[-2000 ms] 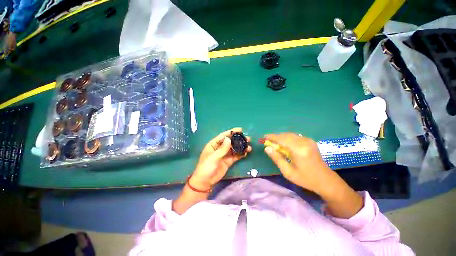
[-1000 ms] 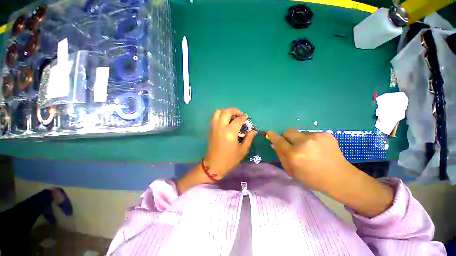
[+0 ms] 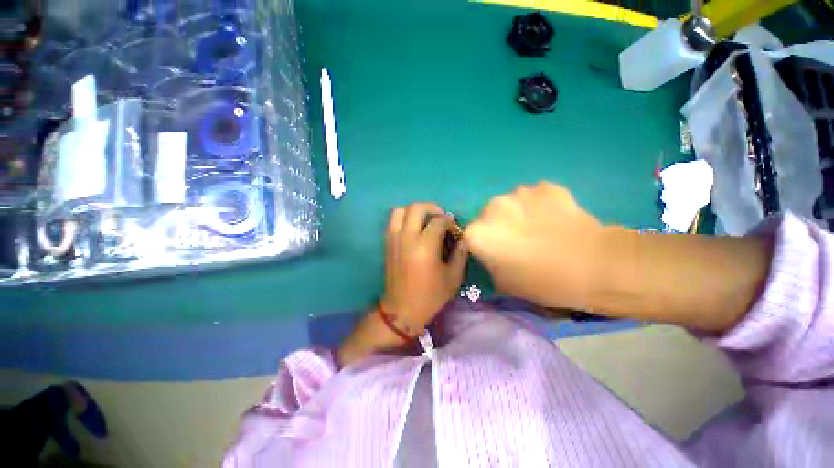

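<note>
My left hand [image 3: 416,260] is shut on a dark round watch case [image 3: 449,243] close to the bench's front edge. Its fingers cover most of the case. My right hand [image 3: 530,242] is closed right beside it, touching or nearly touching the case. The screwdriver is hidden by the right hand, apart from a possible yellowish bit between the hands. Two loose black watch cases [image 3: 530,35] [image 3: 537,93] lie on the green bench further forward. A small silvery-white pile [image 3: 472,292] lies just below the hands.
Clear blister trays [image 3: 293,206] with brown and blue cases stand at the left. A white stick [image 3: 331,135] lies beside them. A white dispenser bottle [image 3: 654,58], crumpled white wipe [image 3: 686,194] and translucent sheets [image 3: 718,114] around dark trays are at the right. A person's foot [image 3: 82,407] shows lower left.
The right hand has moved from apart to up against the left hand's case, and its forearm now lies flatter across the blue dotted strip. The screwdriver has become hidden. The camera view has shifted.
</note>
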